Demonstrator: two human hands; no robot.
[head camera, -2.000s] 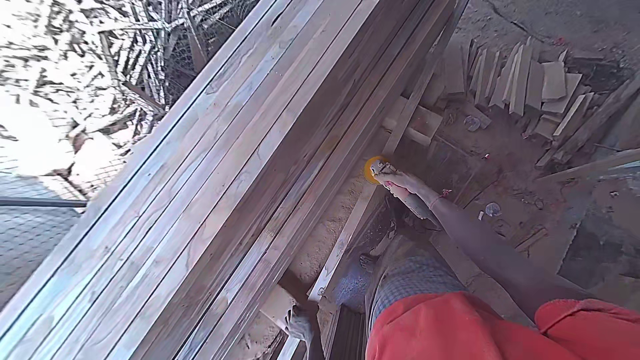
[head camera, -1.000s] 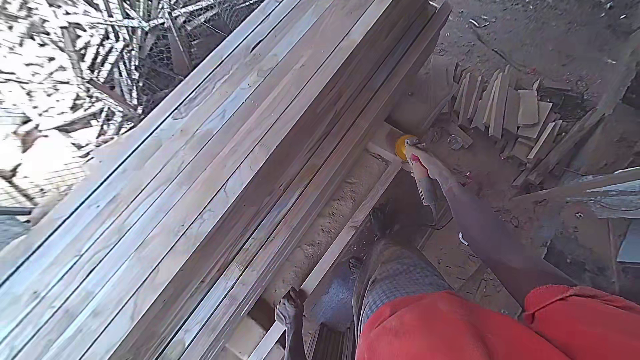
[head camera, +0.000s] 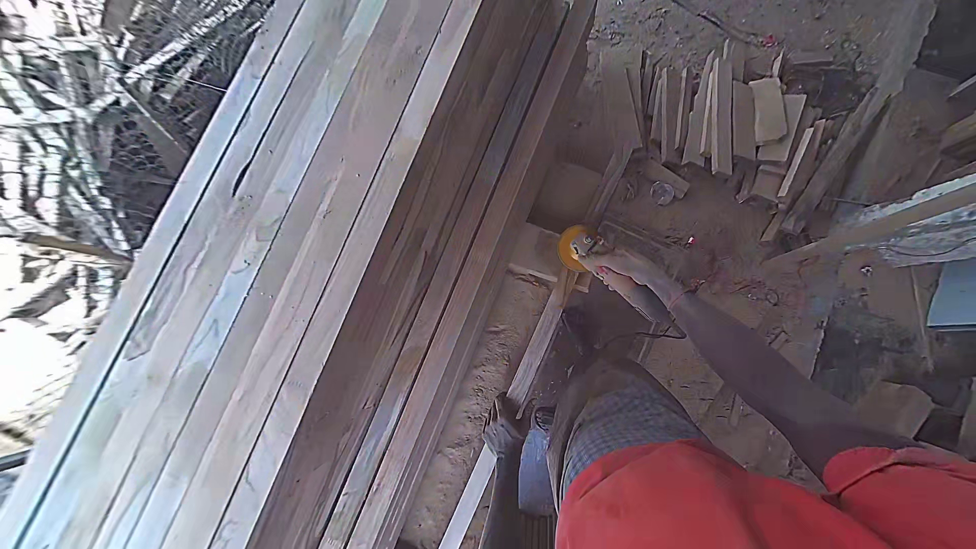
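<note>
My right hand (head camera: 621, 267) is closed around a handheld angle grinder (head camera: 644, 300) with a round yellow disc (head camera: 572, 245). The disc is over the upper end of a narrow wooden strip (head camera: 537, 347), near a wood block (head camera: 534, 248); whether they touch is unclear. My left hand (head camera: 505, 427) grips the same strip lower down, close to my leg. A cord runs from the grinder's rear end. Left of the strip lies a long stack of wooden planks (head camera: 305, 252).
Short wood offcuts (head camera: 717, 114) lie in a pile at the upper right. A long beam (head camera: 900, 217) juts in from the right edge. Tangled branches (head camera: 137, 91) fill the upper left. Dusty ground (head camera: 488, 343) shows between the stack and the strip.
My left hand has moved up along the strip, nearer to the grinder than two seconds ago. My right hand still holds the grinder. The view has shifted somewhat.
</note>
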